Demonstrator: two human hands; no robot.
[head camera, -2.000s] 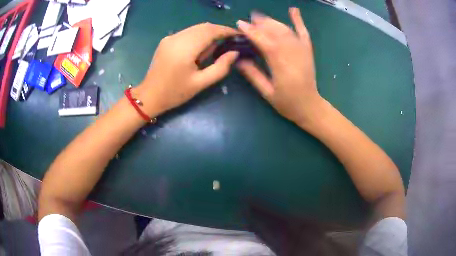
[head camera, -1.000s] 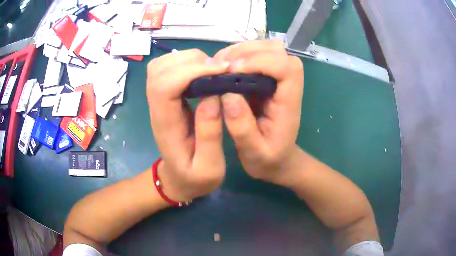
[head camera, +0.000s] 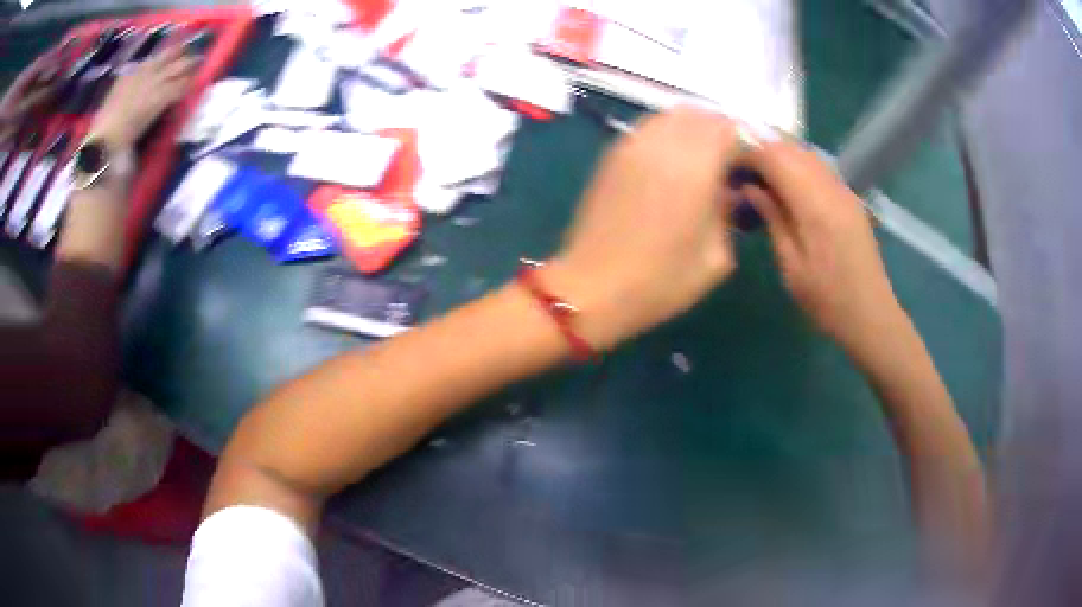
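Observation:
My left hand (head camera: 664, 219), with a red bracelet at the wrist, and my right hand (head camera: 819, 225) are close together over the far right part of the green bench. Between them a small part of a dark object, probably a keypad phone (head camera: 745, 199), shows. Most of it is hidden by my fingers, and the view is blurred. My right hand's fingers touch it from the right side. How my left hand's fingers sit on it is hidden.
A battery pile (head camera: 415, 119) of white and red pieces lies at upper left, with blue batteries (head camera: 267, 213) and a black battery (head camera: 362, 302) nearer. A coworker's hand (head camera: 148, 95) is over a red tray (head camera: 178, 131) at left. A grey metal bar (head camera: 920, 101) stands at upper right.
The view has turned left, so the bench things appear further right. My hands no longer show the phone edge-on and have changed their grip. A coworker's arm and hands now show at left.

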